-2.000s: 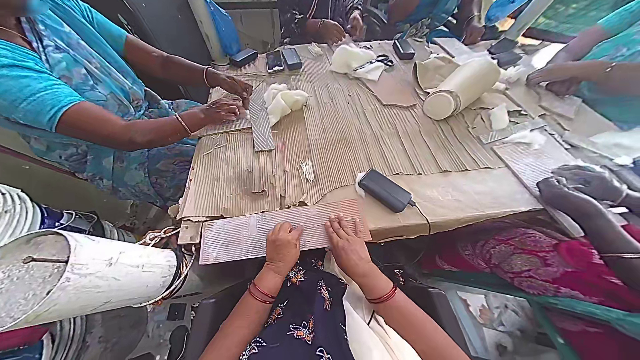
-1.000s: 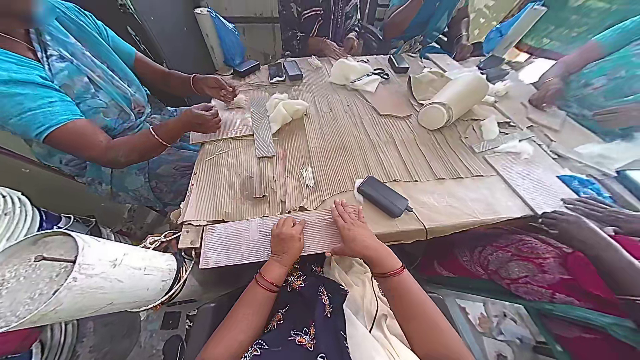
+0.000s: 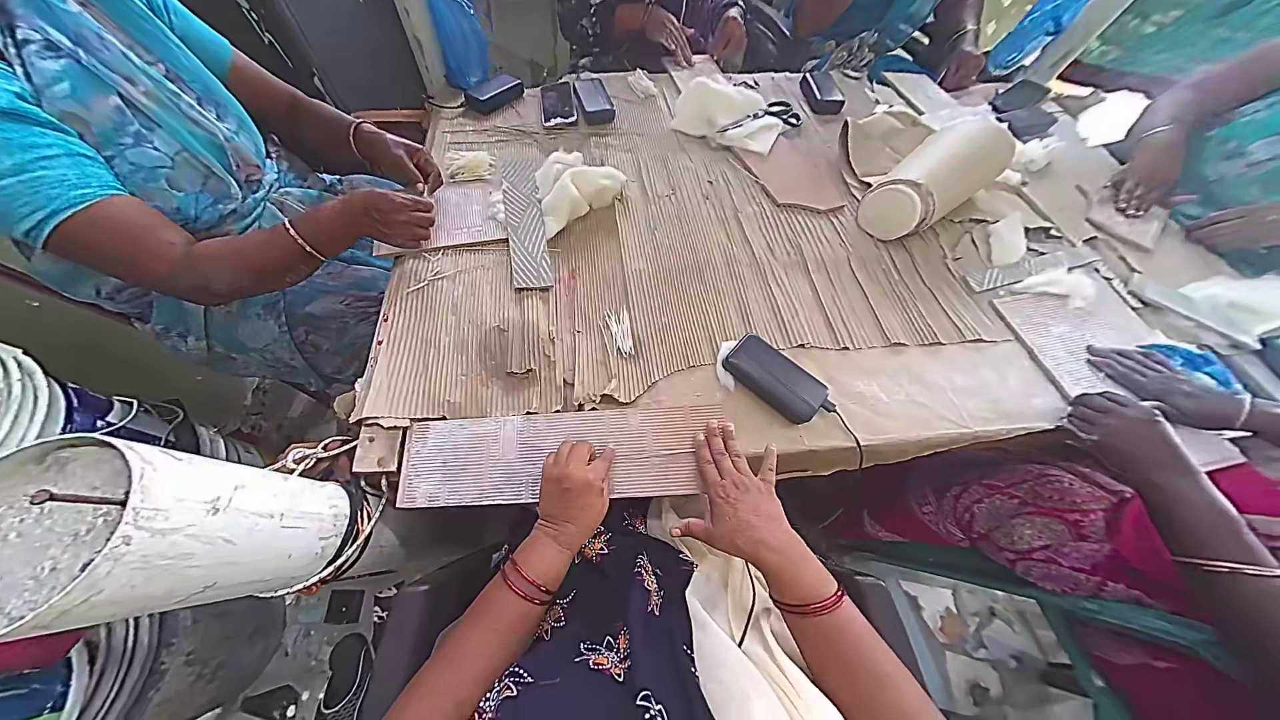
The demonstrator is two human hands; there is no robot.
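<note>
A long ridged board (image 3: 470, 460) lies along the near edge of the table, its near side over my lap. My left hand (image 3: 575, 490) rests on the middle of the board with its fingers curled; whether something small is pinched in them cannot be told. My right hand (image 3: 735, 490) lies palm down with spread fingers across the board's right end. Just beyond it is a dark, box-shaped device (image 3: 778, 378) with a cable, beside a bit of white cotton. Thin white sticks (image 3: 619, 333) lie on the corrugated cardboard (image 3: 690, 270) past the board.
Co-workers' hands (image 3: 395, 200) work at the left, others (image 3: 1150, 410) at the right. A patterned strip (image 3: 528, 225), white cloth (image 3: 580, 195), scissors (image 3: 765, 117) and a cream roll (image 3: 940, 180) lie farther back. A white bucket (image 3: 240, 510) juts out at the lower left.
My right hand has shifted a little right along the board since two seconds ago, while my left hand stays near its middle. The co-worker's hands at the left have moved.
</note>
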